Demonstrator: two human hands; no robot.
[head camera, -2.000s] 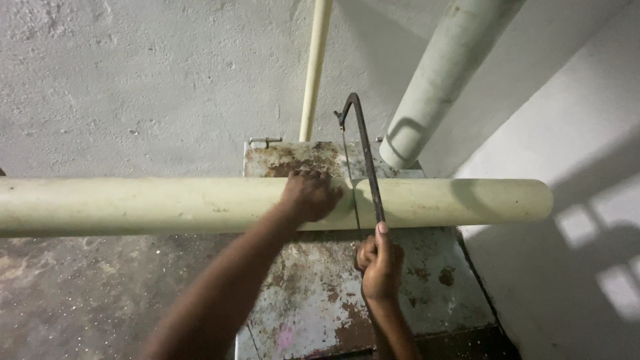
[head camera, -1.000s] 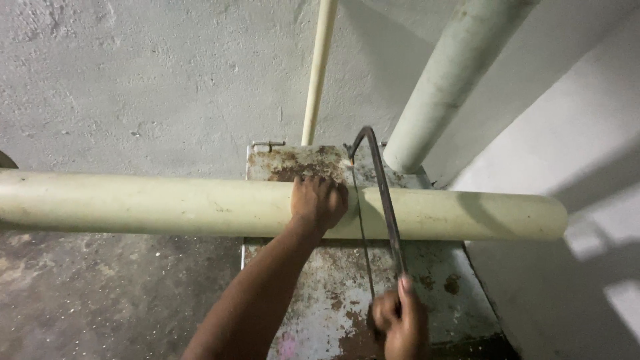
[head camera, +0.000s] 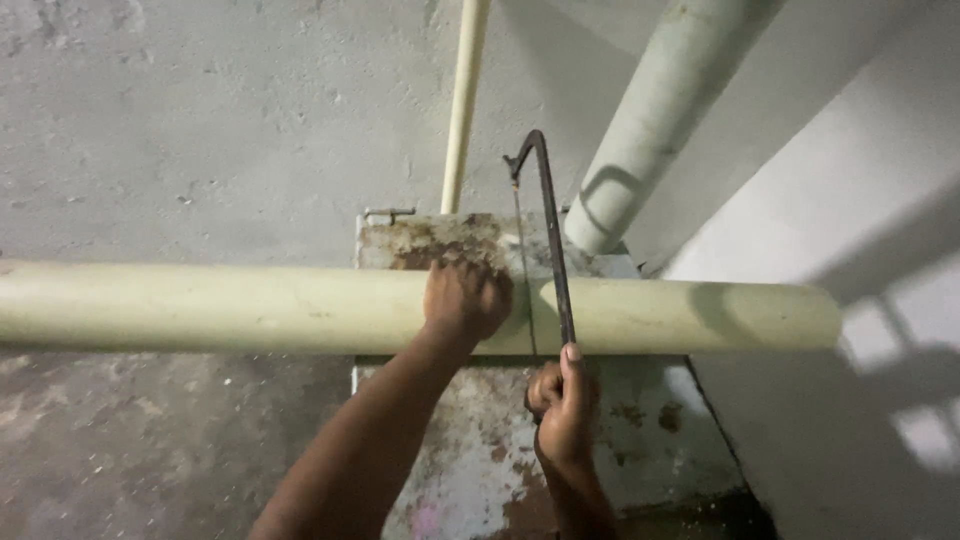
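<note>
A thick, pale yellow plastic pipe (head camera: 210, 307) lies level across the view, over a worn, rust-stained metal surface (head camera: 465, 442). My left hand (head camera: 466, 298) grips the top of this pipe, just left of a hacksaw (head camera: 553, 232). The hacksaw's handle end is in my right hand (head camera: 564, 401), below the pipe's near side, with the thumb along the frame. Its thin blade crosses the pipe between my left hand and the pipe's right end; the frame's far end reaches beyond the pipe. How deep the blade sits cannot be told.
A thick grey-white pipe (head camera: 660, 112) slants down to the surface's back right. Behind stands a thin cream pipe (head camera: 463, 112) near the rough wall (head camera: 225, 135). A small metal hinge or latch (head camera: 390, 213) sits at the back left corner. Speckled floor (head camera: 150, 435) lies at the left.
Since one second ago my right hand and the hacksaw have moved forward, away from me, so more of the frame reaches past the pipe. My left hand keeps its grip on the pipe.
</note>
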